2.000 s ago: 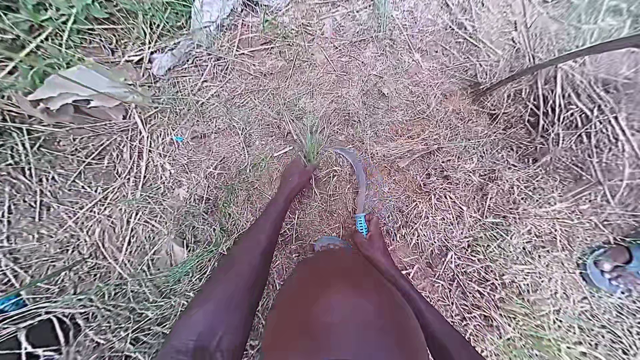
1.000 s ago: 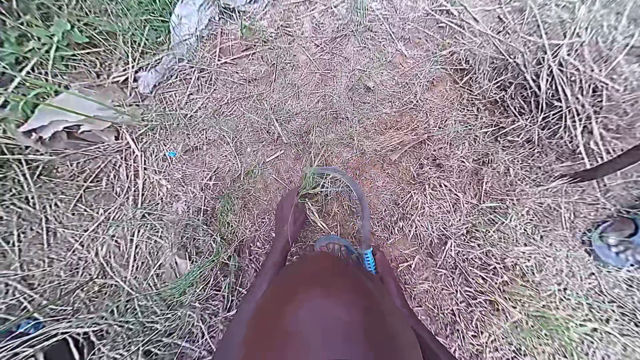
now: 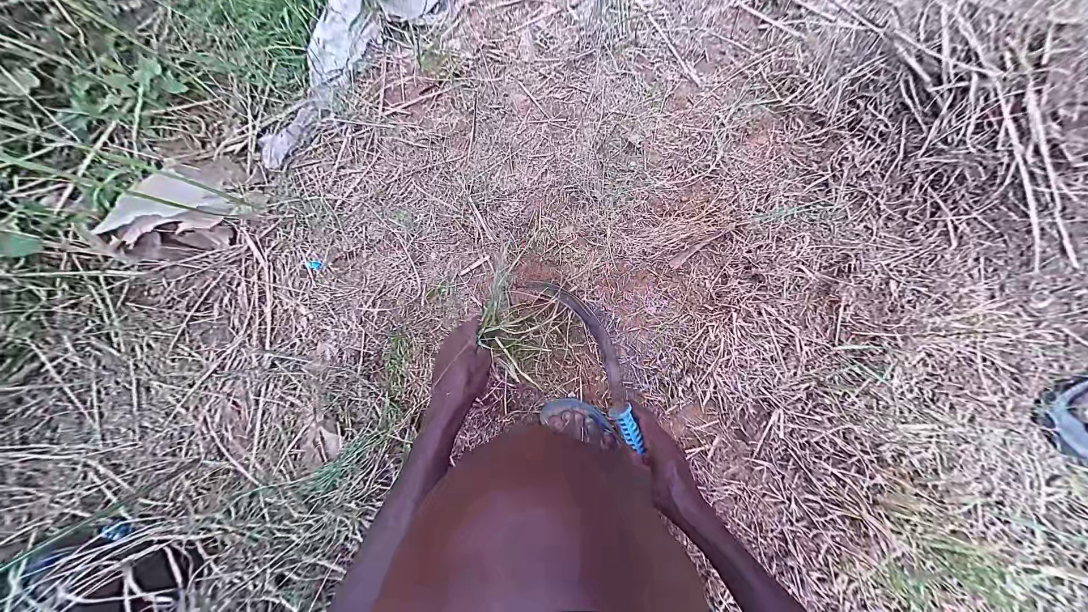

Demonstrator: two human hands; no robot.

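My left hand (image 3: 461,361) is closed around a small tuft of green grass (image 3: 503,327), whose blades stick out above the fist. In my right hand (image 3: 661,450) is the blue grip of a sickle (image 3: 602,336). Its curved metal blade arcs up and to the left, with the tip just right of the grass tuft. Between the hands shows a sandaled foot (image 3: 578,418), partly hidden by my body.
Dry cut grass (image 3: 782,357) covers the soil. A pile of dry stalks (image 3: 960,110) lies upper right, a torn pale sheet (image 3: 166,204) and a greyish cloth-like scrap (image 3: 336,51) upper left. Another sandal (image 3: 1067,421) shows at the right edge.
The other person's arm, seen at the right in both earlier frames, is out of view. My left hand has shifted slightly away from the sickle's tip since one second ago.
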